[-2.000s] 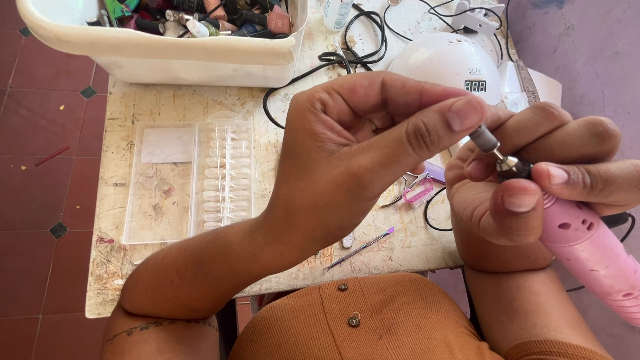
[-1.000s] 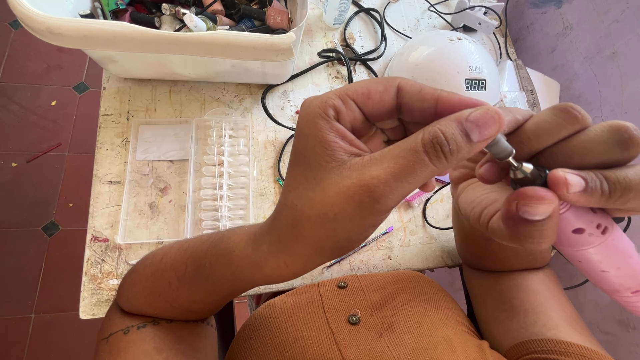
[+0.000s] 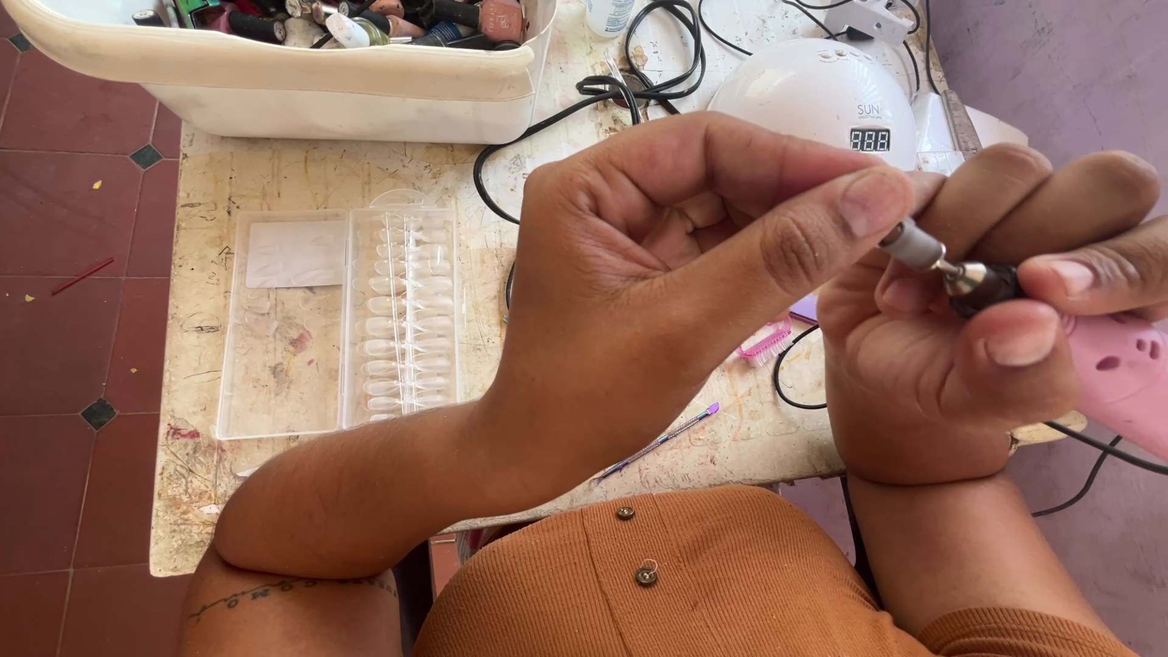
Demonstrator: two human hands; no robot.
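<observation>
My right hand [image 3: 967, 356] holds a pink electric nail drill [image 3: 1118, 374] by its dark collar near the metal chuck [image 3: 969, 279]. A grey cylindrical sanding bit [image 3: 914, 245] sticks out of the chuck toward my left hand. My left hand [image 3: 639, 292] pinches the end of that bit between thumb and forefinger; the fingertips partly hide it. Below the hands, a pink nail brush [image 3: 765, 341] and a thin metal nail tool with a purple tip [image 3: 662, 442] lie on the worn table.
A clear case of nail tips [image 3: 408, 310] lies with its lid folded back at the left. Behind it stands a white tub [image 3: 347, 91] of nail polish bottles. A white nail lamp [image 3: 812, 91], black cables [image 3: 584, 102] and a pale wall [image 3: 1077, 82] are beyond the hands.
The drill has tilted a little in my right hand, and its chuck and collar show more than two seconds ago. My left fingers remain at the bit.
</observation>
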